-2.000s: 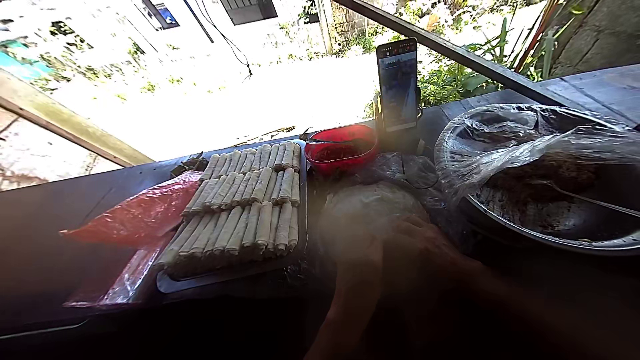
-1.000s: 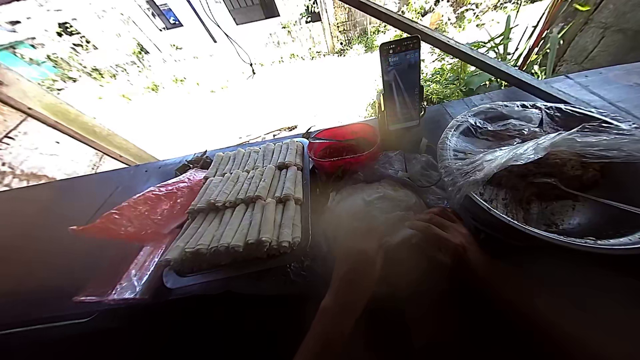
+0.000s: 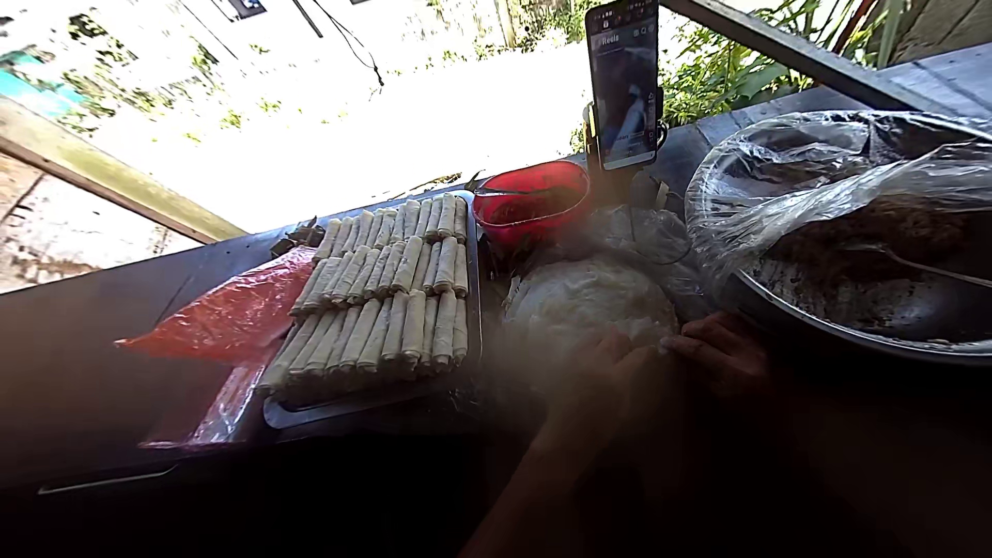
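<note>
A stack of thin, round, pale wrappers (image 3: 585, 298) lies between the tray and the basin. My left hand (image 3: 601, 376) rests at its near side, blurred, with the fingers on the wrapper. At the stack's near right edge, my right hand (image 3: 721, 349) has its fingertips together on what seems to be a wrapper edge. Haze and shadow hide much of both hands. Uncooked filled rolls (image 3: 387, 291) lie in rows, piled on a metal tray (image 3: 310, 417) to the left. A red plastic bowl (image 3: 535, 203) stands behind the wrappers.
On the right, a metal basin (image 3: 868, 333) holds dark filling (image 3: 891, 232) and a spoon, partly under clear plastic film (image 3: 837, 205). A phone (image 3: 624, 85) stands upright in a holder at the back. Red plastic (image 3: 232, 310) lies left of the tray. Wooden bars edge the table.
My right hand has shifted slightly, and its fingers are now drawn together at the wrapper stack's near right edge. The picture on the phone differs.
</note>
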